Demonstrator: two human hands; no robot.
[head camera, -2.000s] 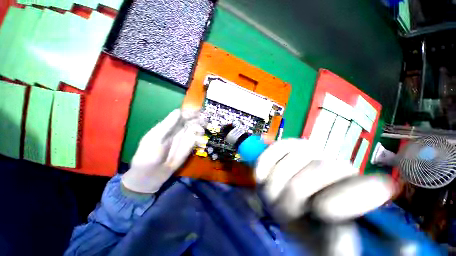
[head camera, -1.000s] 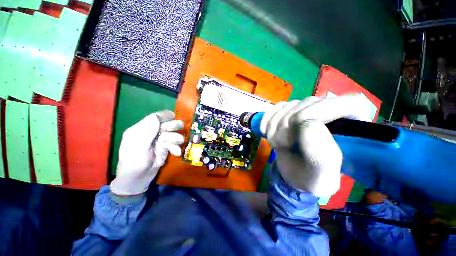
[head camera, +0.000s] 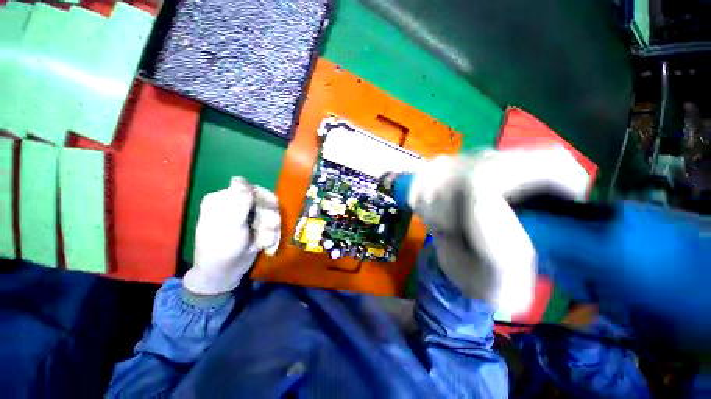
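A green circuit board assembly (head camera: 351, 214) with yellow blocks lies on the orange-brown fixture (head camera: 304, 269). A silver-white heat sink (head camera: 359, 152) runs along its far edge. My gloved right hand (head camera: 483, 222), blurred, grips a blue electric screwdriver (head camera: 616, 241); its nose is over the right part of the board, near the heat sink, and the bit tip cannot be made out. My gloved left hand (head camera: 234, 238) is left of the board over the fixture's left edge, fingers curled together; whether it holds something small cannot be told.
A black screw tray (head camera: 234, 62) full of speckled bits lies at the upper left. Pale green insulating sheets (head camera: 70, 70) cover a red panel (head camera: 156, 187) at the left. Another red panel (head camera: 526, 128) is at the right. A blue sleeve (head camera: 592, 358) of another person shows at lower right.
My right hand has brought the screwdriver from the board's lower middle to near the heat sink, its body swinging up at the right. My left hand has moved off the board leftward, and its fingers have curled closer.
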